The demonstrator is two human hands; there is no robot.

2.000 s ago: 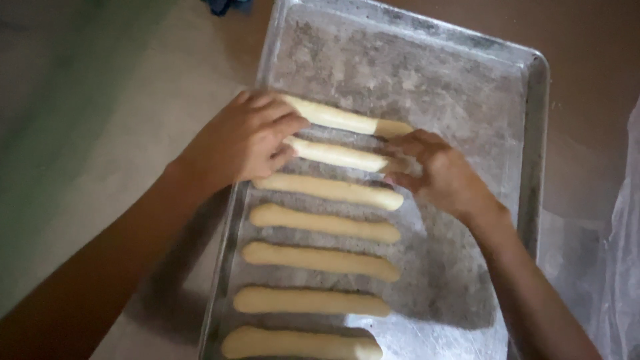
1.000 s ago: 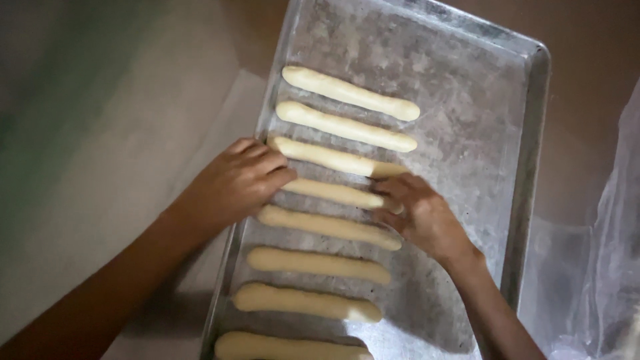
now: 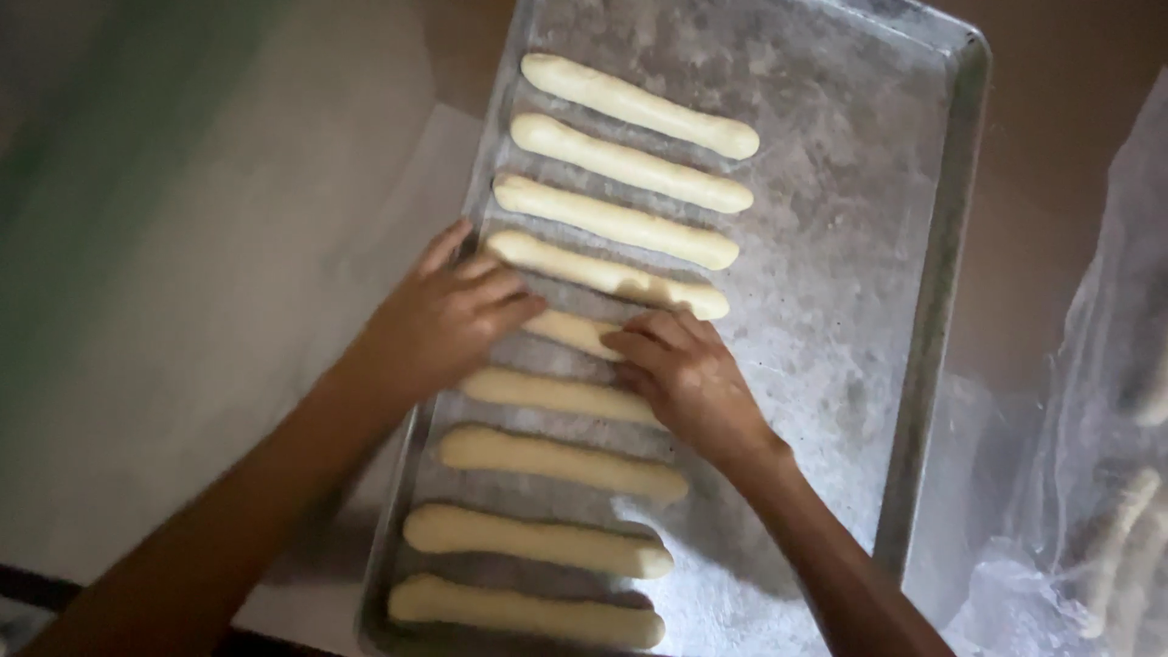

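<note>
Several pale dough sticks lie side by side in a column along the left side of a metal baking tray (image 3: 821, 301). My left hand (image 3: 447, 315) is at the tray's left rim, fingertips at the left end of a middle dough stick (image 3: 573, 332). Over that stick's right end are the bent fingers of my right hand (image 3: 684, 374), touching it. Just above both hands lies another dough stick (image 3: 593, 269), and below them one more (image 3: 566, 397) is partly covered by my right hand. The hands hide both ends of the middle stick.
Clear plastic sheeting (image 3: 1031, 566) lies right of the tray, with more dough pieces (image 3: 1122, 547) blurred at the right edge. A pale surface (image 3: 228, 319) extends left of the tray, and a brown surface (image 3: 1049, 137) shows behind its right corner.
Both hands have moved down the column of dough sticks, from the upper ones to a middle one. The upper sticks, partly covered by the hands two seconds ago, are now uncovered.
</note>
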